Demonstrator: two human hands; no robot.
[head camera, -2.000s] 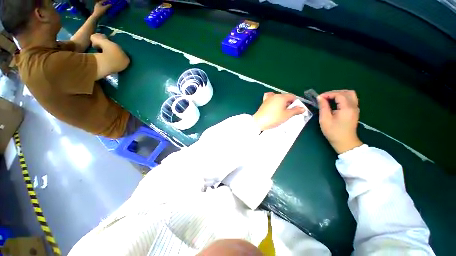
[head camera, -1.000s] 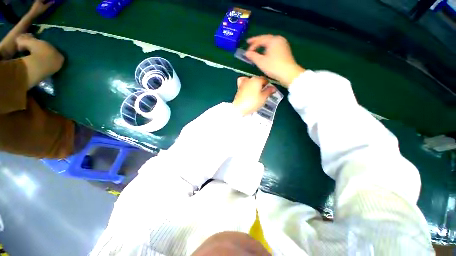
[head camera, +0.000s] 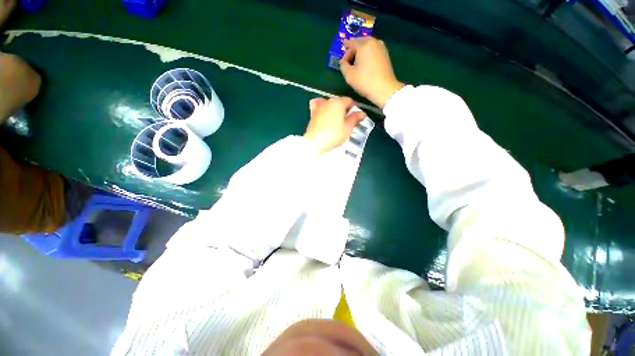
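My left hand (head camera: 331, 124) holds the upper end of the barcode label strip (head camera: 339, 184) on the dark-green worktop. The strip runs down to my lap edge, with dark printed bars showing beside my fingers. My right hand (head camera: 370, 68) reaches over the belt, its fingertips at the lower part of an upright blue product box (head camera: 346, 31). A small greyish barcode label (head camera: 335, 62) shows at the box's lower end by those fingertips. Whether the fingers still grip the label cannot be told.
Two white label rolls (head camera: 190, 154) stand side by side at left on the worktop. Other blue boxes (head camera: 145, 6) are at the upper left on the conveyor belt (head camera: 244, 35). A neighbour's arm (head camera: 15, 82) is at the left edge, near a blue stool (head camera: 104, 229). A white-gloved hand (head camera: 583, 179) is at right.
My right hand has moved from the strip to the blue box, carrying a label. The left hand stays on the strip. The view has shifted right, and the gloved hand now shows.
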